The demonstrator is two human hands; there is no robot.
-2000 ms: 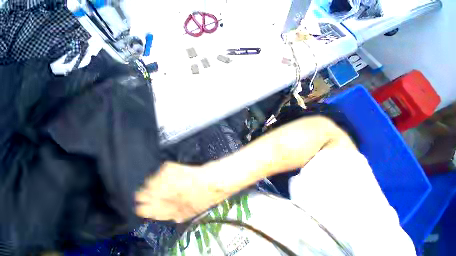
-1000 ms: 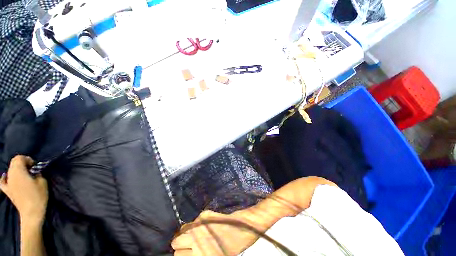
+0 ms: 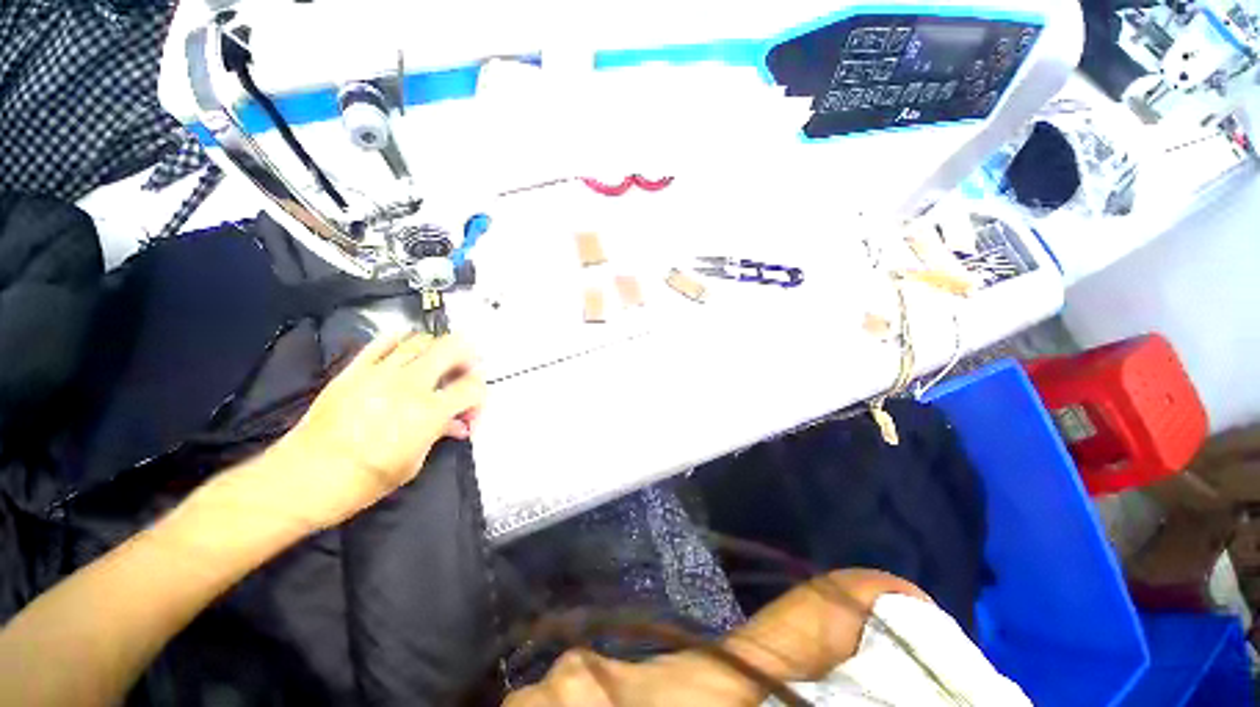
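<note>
A black padded garment piece (image 3: pixel 415 580) lies over the left part of the machine bed and hangs off its front edge. Its right edge runs up to the presser foot (image 3: pixel 434 307) of the white sewing machine (image 3: pixel 484 104). My left hand (image 3: pixel 387 414) lies on the piece just in front of the foot, fingers bent at its edge; whether they pinch the fabric I cannot tell. My right hand (image 3: pixel 594 680) is at the bottom edge, cut off and partly hidden by blurred dark strands, beside the lower part of the piece; its fingertips are not visible.
Thread snips (image 3: pixel 753 271), small brown pieces (image 3: pixel 629 290) and red scissor handles (image 3: pixel 629 182) lie on the bed. Cords (image 3: pixel 905 345) hang near the parts tray (image 3: pixel 988 256). A blue bin (image 3: pixel 1050 539) and red stool (image 3: pixel 1126 412) stand right. Checked fabric (image 3: pixel 83 90) is heaped behind left.
My left hand has moved from the far left up to the presser foot. My right hand sits lower in the picture. The view has shifted, showing more of the machine head and its panel.
</note>
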